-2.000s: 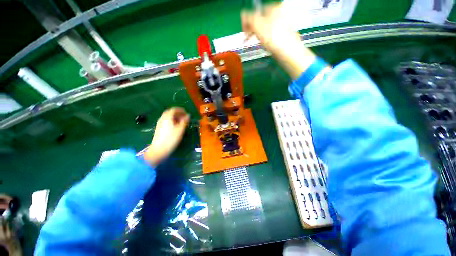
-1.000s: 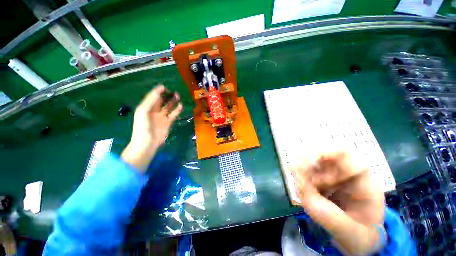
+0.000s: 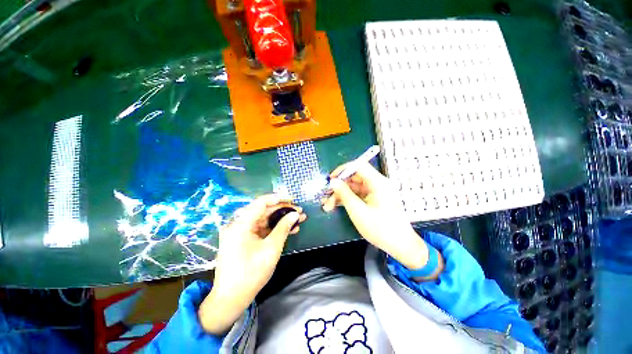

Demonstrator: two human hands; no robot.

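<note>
My left hand holds a small black round housing between thumb and fingers near the bench's front edge. My right hand holds slim white tweezers like a pen, their tip end over the gridded strip. The strip lies directly in front of the fixture's orange base. The red clamp handle is lowered over the base, above a small black nest. Whether the tweezers grip anything is too small to tell.
A large white parts tray with rows of slots lies right of the fixture. Clear blister trays with black units are at far right. Crinkled clear film lies left, with a second gridded strip beyond it.
The view has tilted down and closer. The clamp handle went from raised to lowered. Both hands have come together in front of the fixture; the left now holds the black housing, the right the tweezers.
</note>
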